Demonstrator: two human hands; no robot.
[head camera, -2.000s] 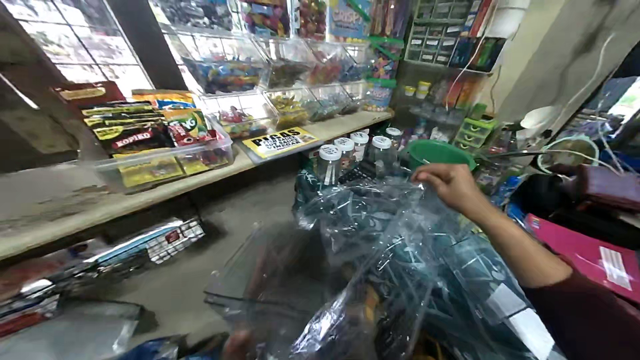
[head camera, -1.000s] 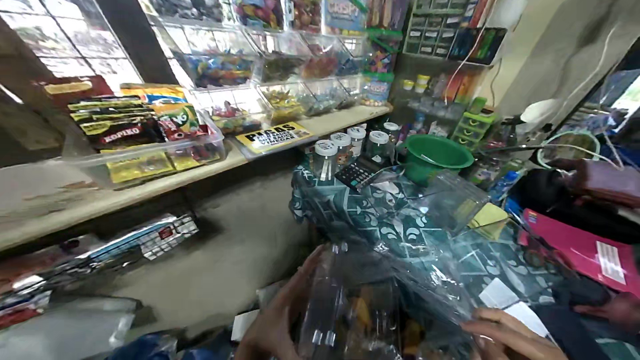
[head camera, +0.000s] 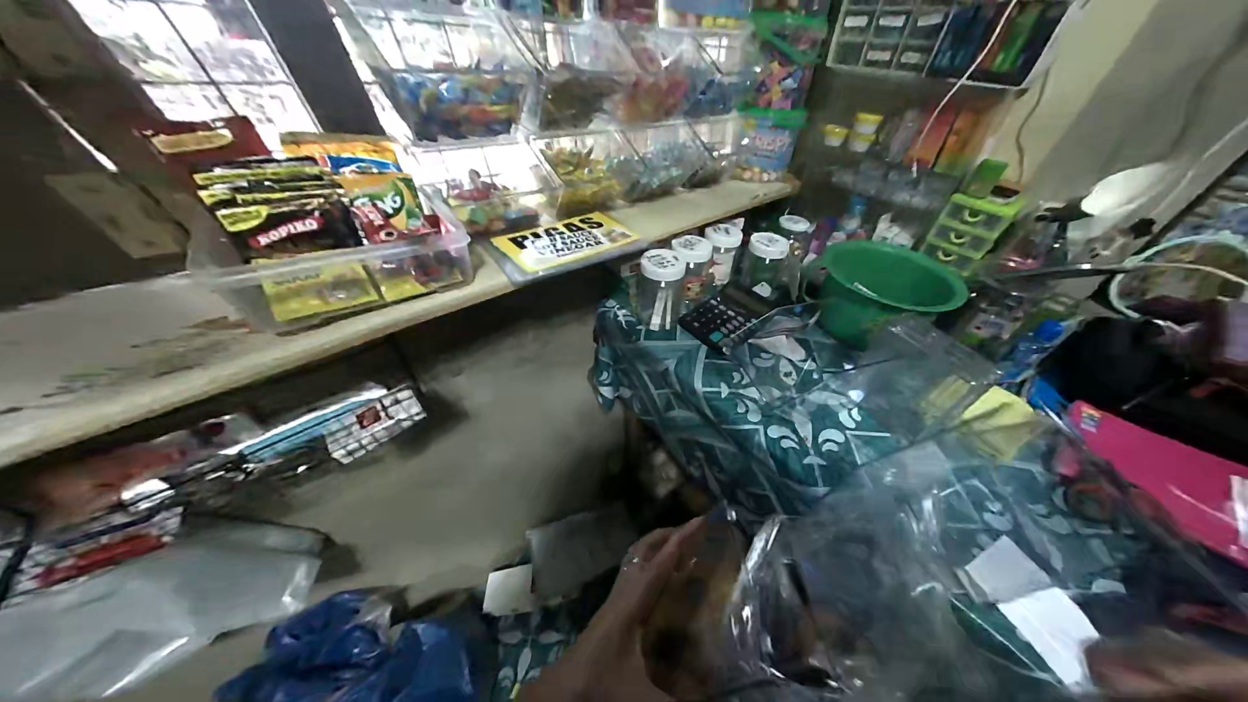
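Observation:
My left hand (head camera: 643, 604) is at the bottom centre, its fingers curled at the edge of a clear plastic bag (head camera: 829, 575). Something brown and dark shows blurred behind or inside the plastic. At the lower right edge my right hand (head camera: 1165, 663) is blurred and partly cut off, beside the bag's right part; its fingers cannot be made out. Under the sheer plastic lies a table with a green patterned cloth (head camera: 741, 390), bearing white paper slips (head camera: 1048, 624) and a yellow paper (head camera: 999, 421).
A green plastic basin (head camera: 887, 283), a black calculator (head camera: 721, 317) and lidded jars (head camera: 663, 283) stand at the table's far end. A ledge (head camera: 390, 327) on the left bears a clear bin of sachets (head camera: 322, 283). A pink item (head camera: 1160, 478) lies right; blue plastic bags (head camera: 361, 648) are below.
Two seconds ago my right hand held the plastic up over the table; it has since come down and moved to the lower right edge. The calculator, basin and cloth, largely covered then, now show.

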